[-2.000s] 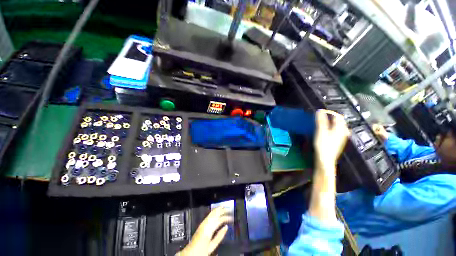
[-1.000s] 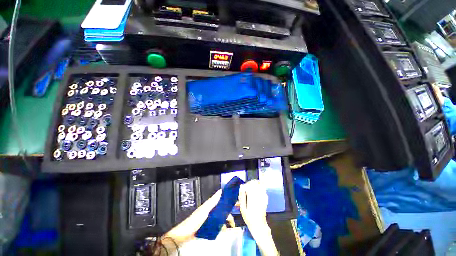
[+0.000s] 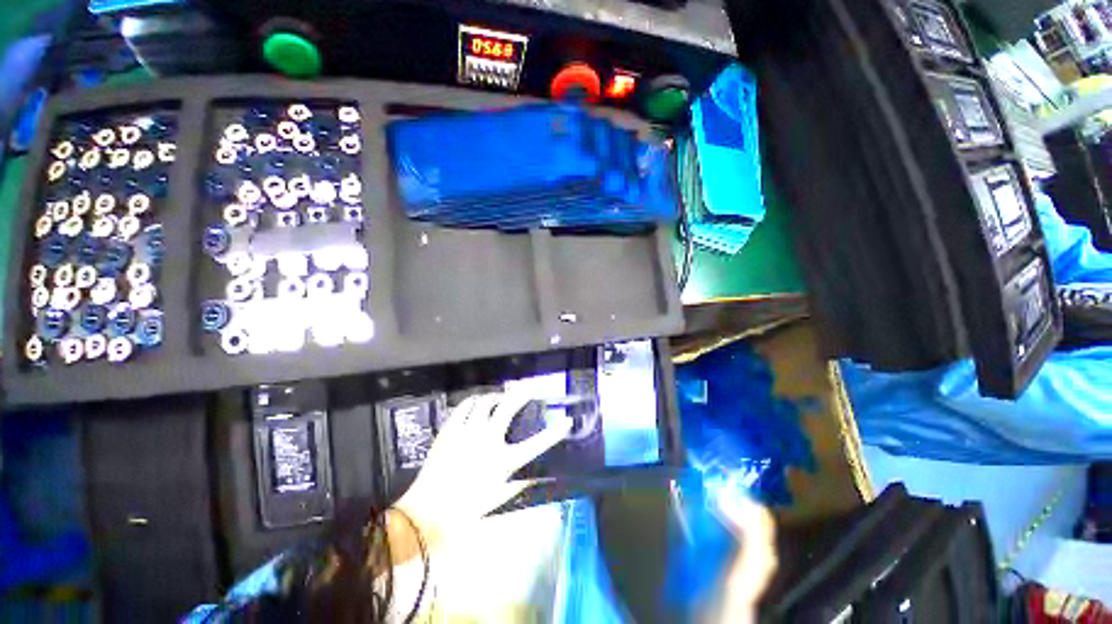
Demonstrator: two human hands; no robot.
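An open black tray [image 3: 348, 488] lies below the ring tray, with two phone bodies [image 3: 293, 469] showing battery labels at its left. A pale, glossy panel [image 3: 629, 408] lies in the right slot. My left hand [image 3: 470, 457] is over the slot beside it, fingers apart, thumb and fingertips on a phone [image 3: 583, 421] whose surface they partly cover; no grip shows. My right hand [image 3: 744, 555] is blurred at the lower edge, right of the tray. It appears shut on a blue film [image 3: 693, 542], also blurred. A dark flat shape beside the film is unclear.
A black foam tray [image 3: 476, 287] holds many small rings [image 3: 293, 293] and piled blue sheets [image 3: 512, 165]. Behind are the press's green button [image 3: 292, 51], red knob [image 3: 576, 83] and timer [image 3: 491, 56]. Blue stack [image 3: 728, 159], stacked trays [image 3: 854, 183] and scrap carton [image 3: 841, 427] are right.
My right hand has moved right and down from over the tray, with the blue film. My left hand now spreads over the phone slot. The view has shifted; the timer reading has changed.
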